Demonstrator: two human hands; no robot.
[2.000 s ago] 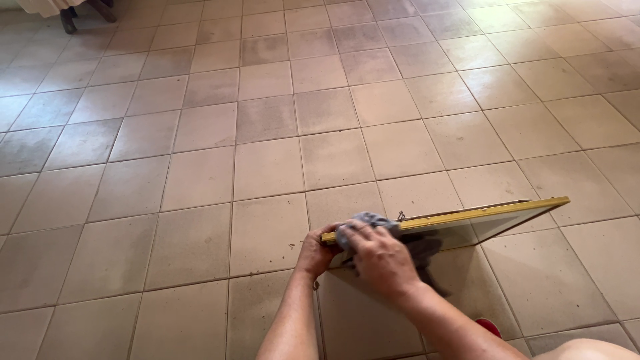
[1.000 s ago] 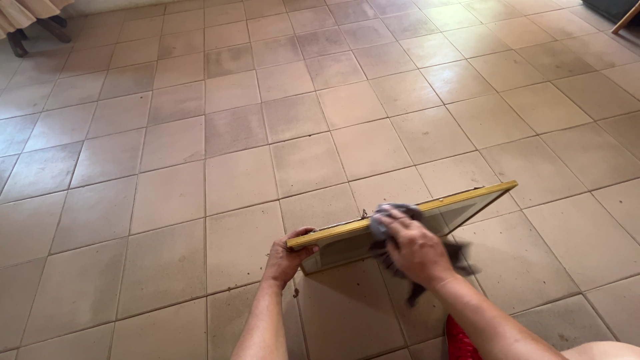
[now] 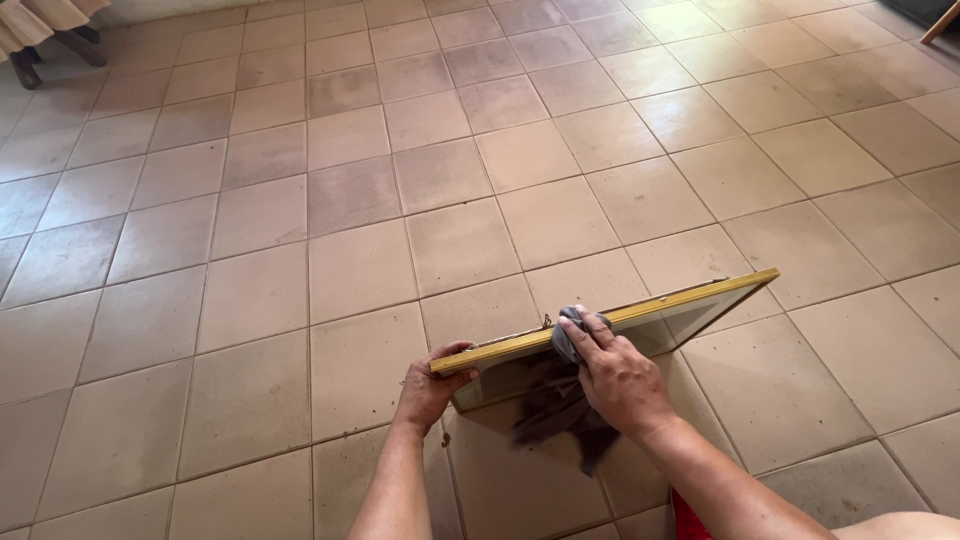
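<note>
A picture frame with a gold edge (image 3: 645,308) and a glass front stands tilted on the floor, its upper edge running from lower left to upper right. My left hand (image 3: 433,384) grips its left corner, thumb on the glass side and fingers behind. Pressed over the middle of the top edge is a dark grey cloth (image 3: 571,337), held in my right hand (image 3: 619,375). The cloth's loose end hangs, blurred, in front of the glass. A cord or wire shows along the back of the frame.
Square beige tiles (image 3: 360,277) cover the floor, with small dark crumbs near my left forearm. Dark furniture feet (image 3: 79,46) under a pale cloth stand at the upper left. A wooden leg (image 3: 941,22) shows at the upper right. Something red (image 3: 686,517) lies at the bottom edge.
My right hand and the cloth have moved along the frame's top edge, from near the left corner to its middle. My left hand still holds the left corner. The view has shifted somewhat.
</note>
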